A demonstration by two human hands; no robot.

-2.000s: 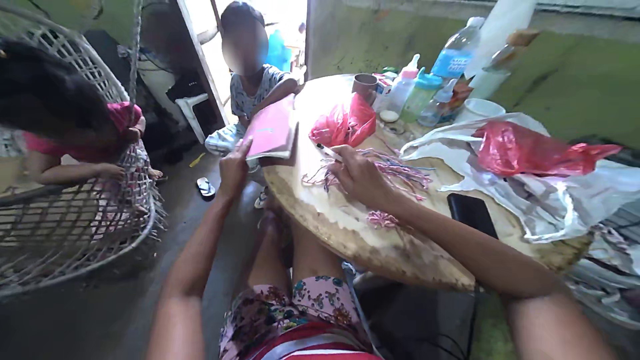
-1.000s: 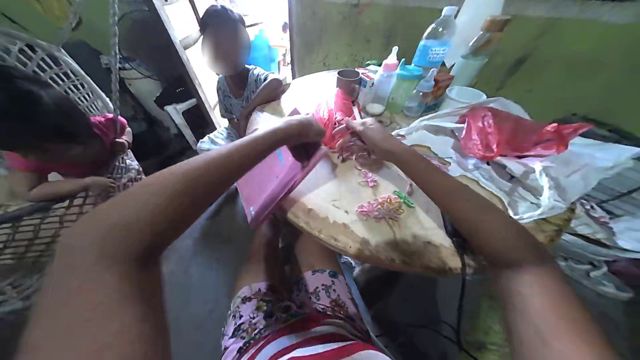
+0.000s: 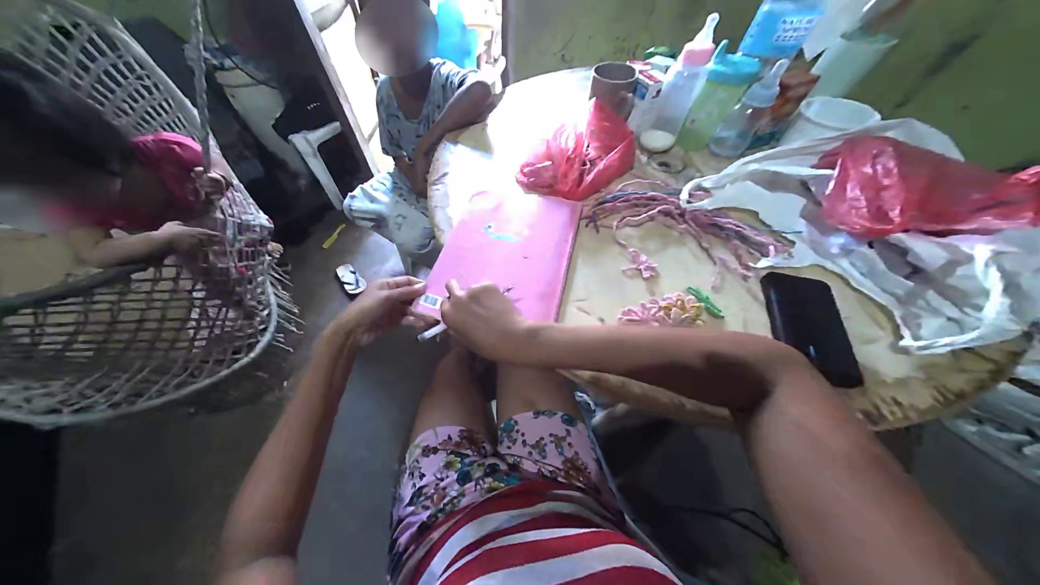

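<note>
A pink notebook (image 3: 508, 252) lies at the near left edge of the round wooden table (image 3: 593, 374). My left hand (image 3: 386, 305) is at its near left corner, fingertips close to the cover; whether they grip it is unclear. My right hand (image 3: 483, 321) rests over the same corner with a thin white stick-like thing (image 3: 432, 331) held in its fingers. Beyond the notebook sits a red plastic bag (image 3: 585, 158). Right of it are strands of pink and dark yarn (image 3: 691, 215), a small pink crocheted piece (image 3: 640, 264), a pink crocheted pile (image 3: 662, 310) and a green clip (image 3: 705, 302).
A black phone or case (image 3: 811, 329) and a white plastic bag (image 3: 934, 301) with red plastic (image 3: 910, 187) lie on the right. Baby bottles (image 3: 682, 89) and a mug (image 3: 613, 81) stand at the back. One person sits beyond the table, another in a hanging net chair (image 3: 244, 325) at left.
Both hands have moved from beside the red bag to the notebook's near left corner. The notebook, tilted off the table edge a second ago, now lies flat on it.
</note>
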